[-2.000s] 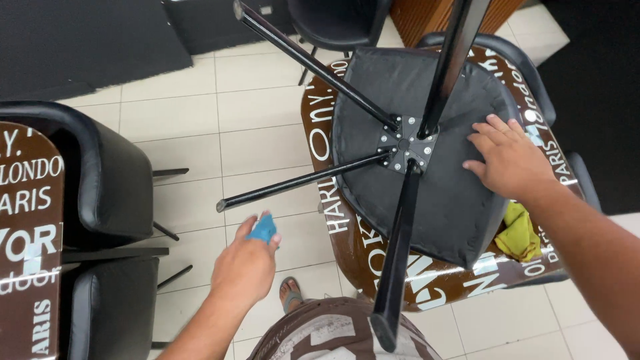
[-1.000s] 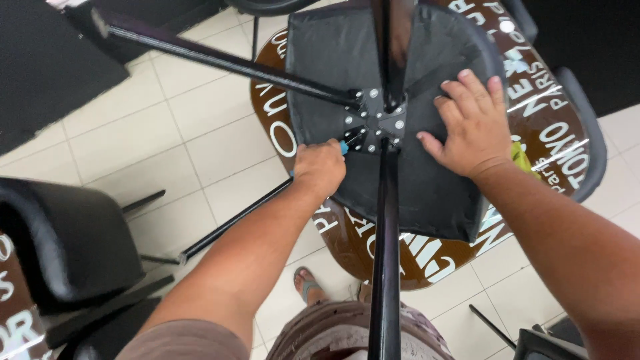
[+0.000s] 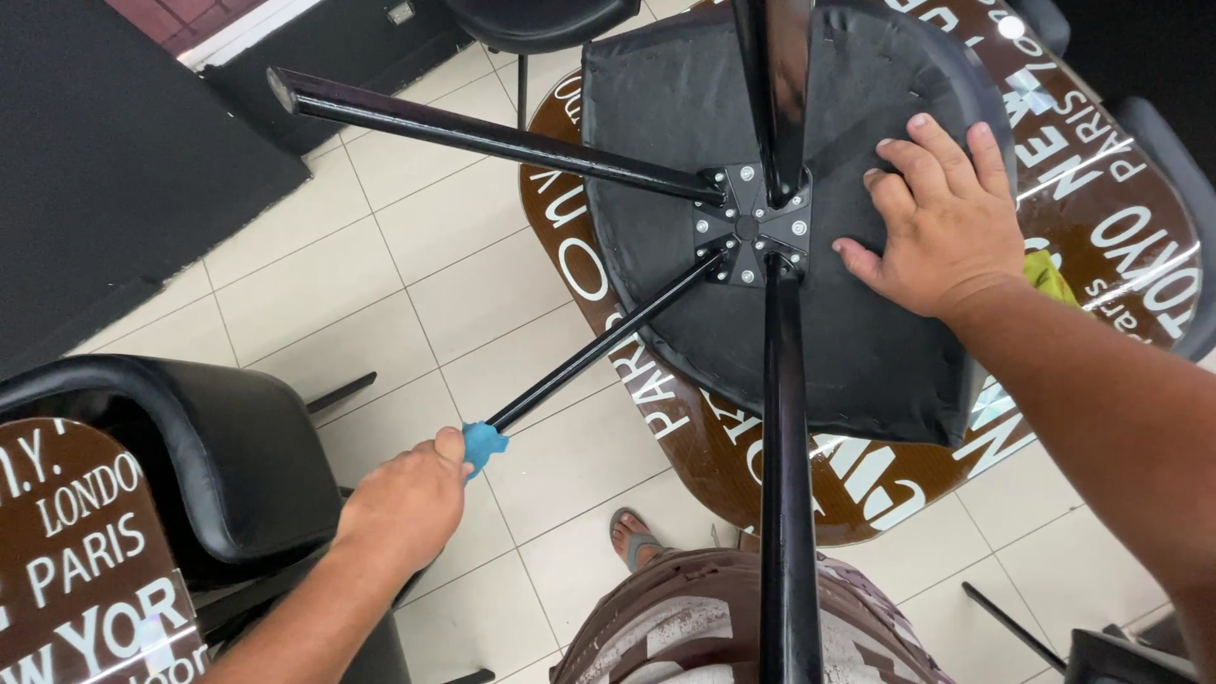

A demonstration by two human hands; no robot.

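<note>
An upturned chair with a black padded seat [image 3: 684, 313] rests on a brown table printed with white lettering [image 3: 1130, 228]. Black tubular legs rise from a screwed metal mounting plate [image 3: 748, 226] at the seat's middle. My left hand [image 3: 408, 494] grips a blue cloth [image 3: 484, 446] around the free end of the lower-left leg [image 3: 598, 351]. My right hand [image 3: 940, 209] lies spread on the underside of the seat, right of the plate, holding nothing. Just beyond its wrist, a yellow-green cloth [image 3: 1050, 277] lies on the table, partly hidden.
Black chairs stand at the left [image 3: 237, 437], at the top [image 3: 541, 24] and at the lower right [image 3: 1121, 655]. A second lettered table [image 3: 85, 513] is at the lower left. One leg [image 3: 790, 475] points toward my body. My sandaled foot [image 3: 632, 537] is on the tiled floor.
My left hand with the blue cloth has moved from near the mounting plate down and left along the leg to its end. My right hand stays on the seat.
</note>
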